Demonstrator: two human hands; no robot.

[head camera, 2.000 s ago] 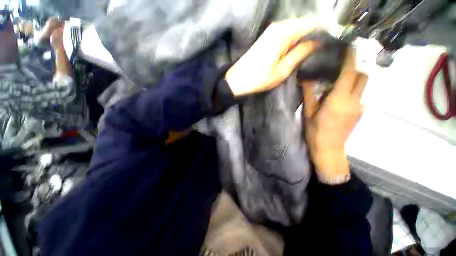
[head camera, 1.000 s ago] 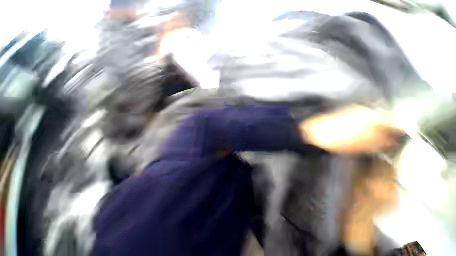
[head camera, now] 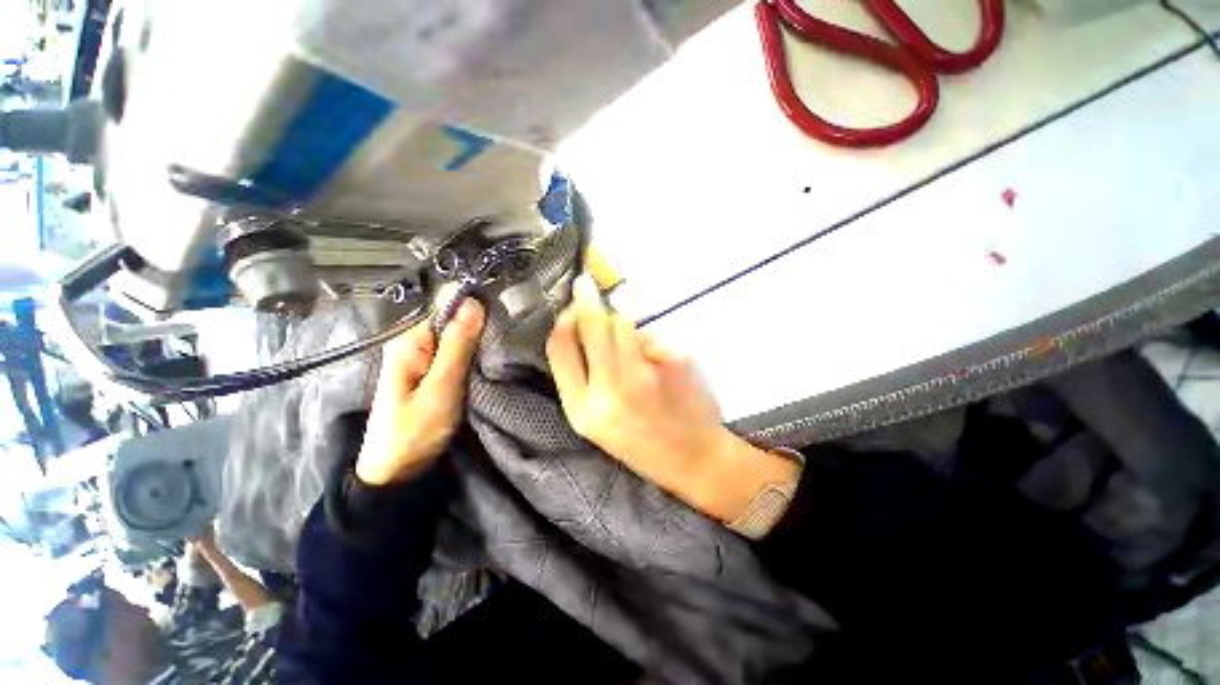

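A dark grey quilted garment [head camera: 575,502] hangs from the sewing machine's needle area over my lap, with a rib knit band [head camera: 525,411] along its upper part. My left hand [head camera: 423,388] pinches the garment edge between thumb and fingers, just below the metal presser foot area [head camera: 468,268]. My right hand [head camera: 636,395] lies on the fabric right of the needle area, its fingertips gripping the cloth. The needle tip and the exact stitching point are hidden among metal parts and fabric.
The white sewing machine head [head camera: 388,121] with blue stripe fills the upper left. Red-handled scissors [head camera: 856,127] lie on the white table [head camera: 830,308] at the upper right. A curved dark bar [head camera: 268,377] runs left of the needle. Another person [head camera: 174,636] is at the lower left.
The view has swung from a blurred look at lap, arms and bunched cloth to the machine. Both hands now hold the garment at the needle area, where earlier they were away from it.
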